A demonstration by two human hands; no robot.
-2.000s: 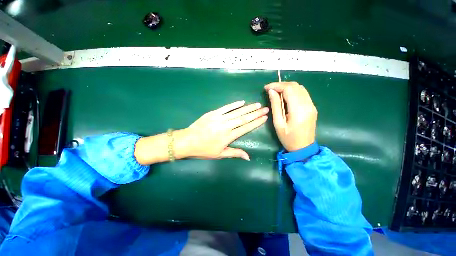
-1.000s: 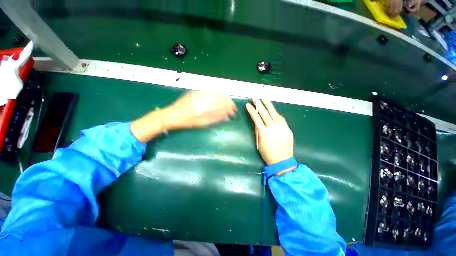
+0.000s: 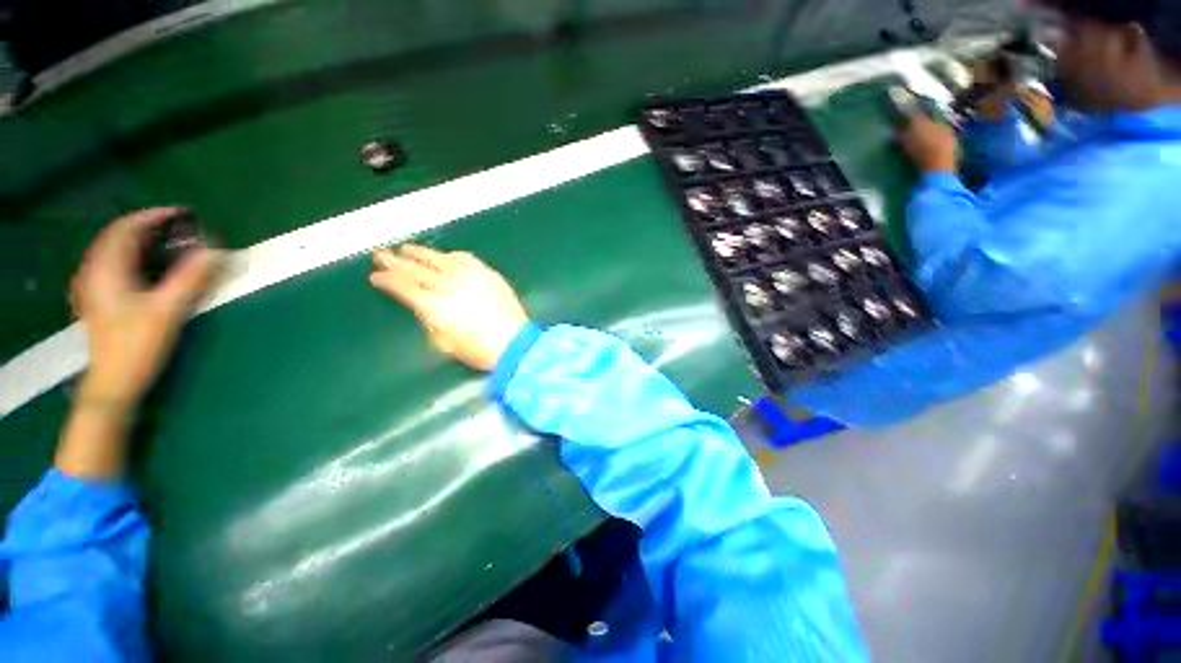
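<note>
My left hand (image 3: 132,292), slightly blurred, is at the left over the white rail. Its thumb and fingers close around a small round black unit (image 3: 175,244), which is partly hidden by them. My right hand (image 3: 456,304) is palm down with fingers extended, its fingertips at the near edge of the white rail (image 3: 499,189). No unit shows in it, and I cannot see a stick. Another black unit (image 3: 380,156) lies on the green belt (image 3: 292,110) beyond the rail, between and above my hands.
A black pocketed tray (image 3: 764,201) holding several shiny units lies at the right on the green bench mat (image 3: 324,440). Beyond it, a person in a blue smock (image 3: 1036,259) works at the line. Grey floor (image 3: 933,518) shows at the lower right.
The view has swung to the right, bringing the neighbouring person in and taking the red bin out. My left hand has moved to the belt side and taken hold of a black unit.
</note>
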